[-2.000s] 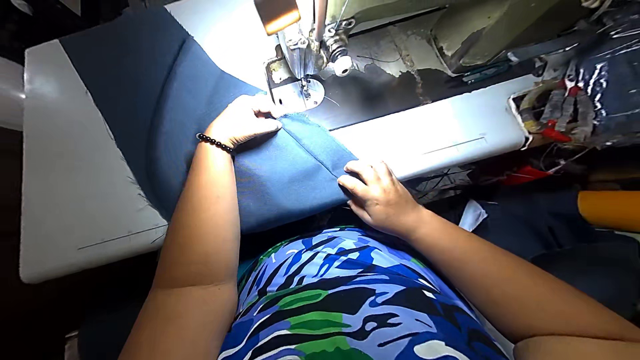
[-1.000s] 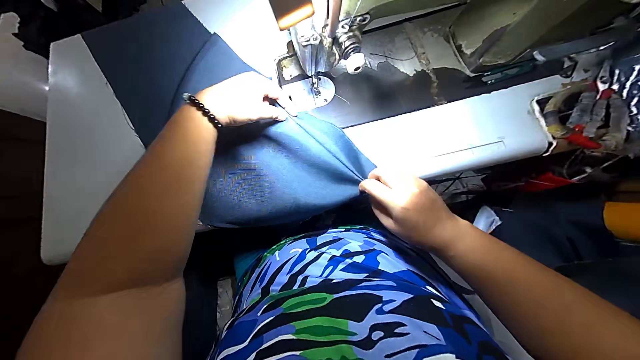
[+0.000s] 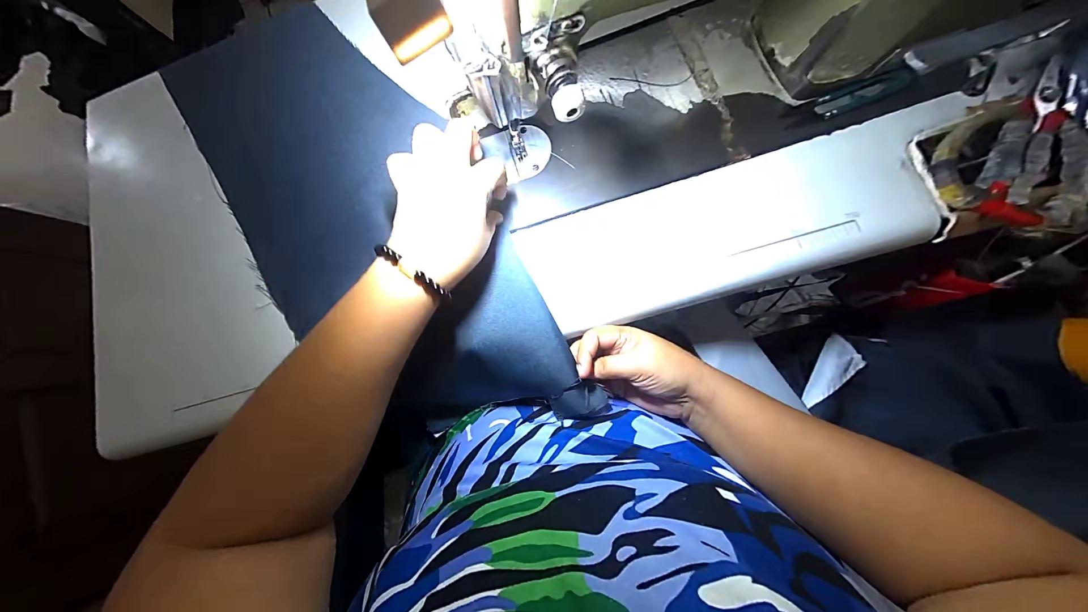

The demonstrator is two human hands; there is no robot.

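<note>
Dark blue fabric (image 3: 297, 144) lies across the white sewing table (image 3: 646, 246) and hangs over its front edge toward my lap. My left hand (image 3: 450, 200), with a black bead bracelet at the wrist, rests on the fabric just left of the needle plate (image 3: 529, 153) of the sewing machine (image 3: 510, 68). Its fingertips are washed out by the lamp, so whether they pinch cloth is unclear. My right hand (image 3: 637, 365) is below the table's front edge, fingers closed on the fabric's lower right corner, where a small dark piece is bunched.
An opening at the table's right end holds pliers (image 3: 1050, 93) and other tools with red parts. A dark green tool (image 3: 863, 93) lies on the machine bed. Dark cloth (image 3: 918, 382) and a white scrap (image 3: 833, 370) are at the lower right.
My right hand has moved down with the fabric edge, off the table front toward my lap. My left hand is now flatter, beside the needle plate. The fold along the fabric no longer shows.
</note>
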